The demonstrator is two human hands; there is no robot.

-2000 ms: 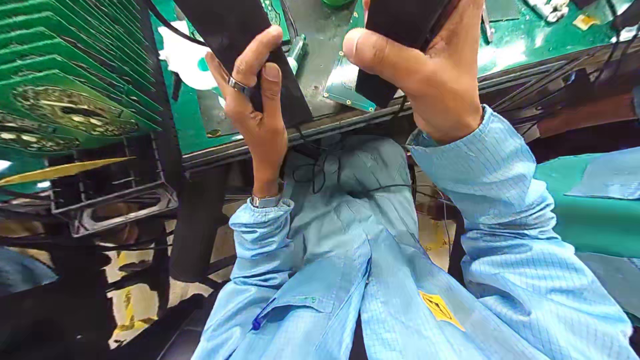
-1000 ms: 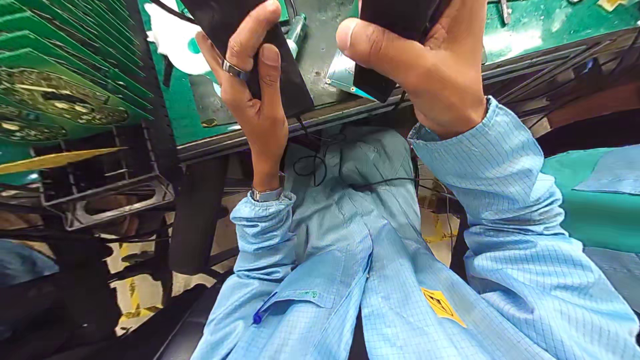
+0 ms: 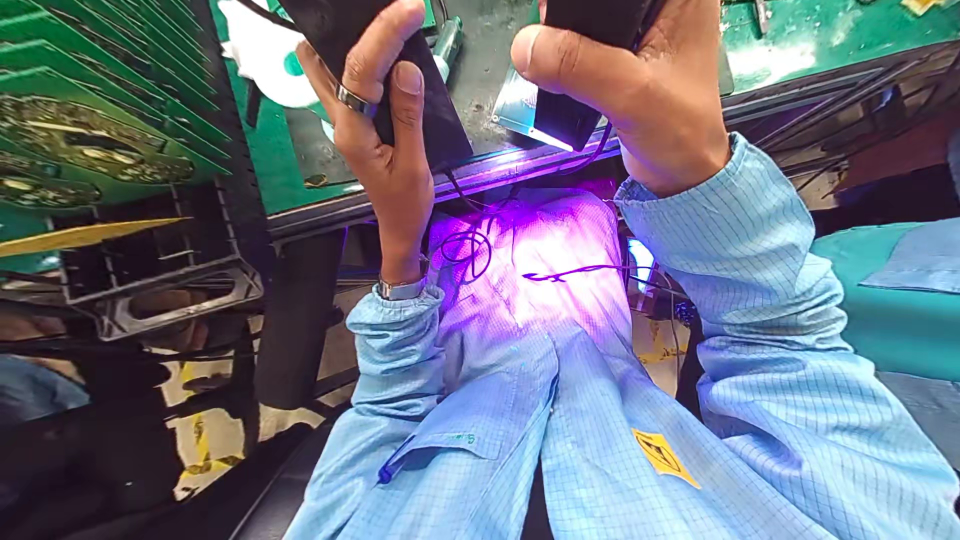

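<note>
My left hand [image 3: 375, 120], with a ring on one finger, grips a flat black device [image 3: 442, 120] at the top of the view. Around a second black device [image 3: 585, 67] my right hand [image 3: 637, 90] is closed, its thumb across the near face. Bright violet light falls on the lap of my light blue smock [image 3: 555, 262]. Thin black cables [image 3: 465, 251] hang over the lap. A small metallic plate [image 3: 517, 109] shows beside the lower end of the right device. The upper parts of both devices are cut off by the frame.
A rack [image 3: 180, 300] of green circuit boards [image 3: 90, 135] stands at the left. The green-topped bench [image 3: 277, 176] carries a white round item [image 3: 262, 56] and a teal-handled tool [image 3: 448, 45]. At the right is a teal surface [image 3: 862, 300] with blue cloth on it.
Violet light now shines over my lap and along the bench edge; neither earlier frame shows it. Both hands keep hold of the black devices.
</note>
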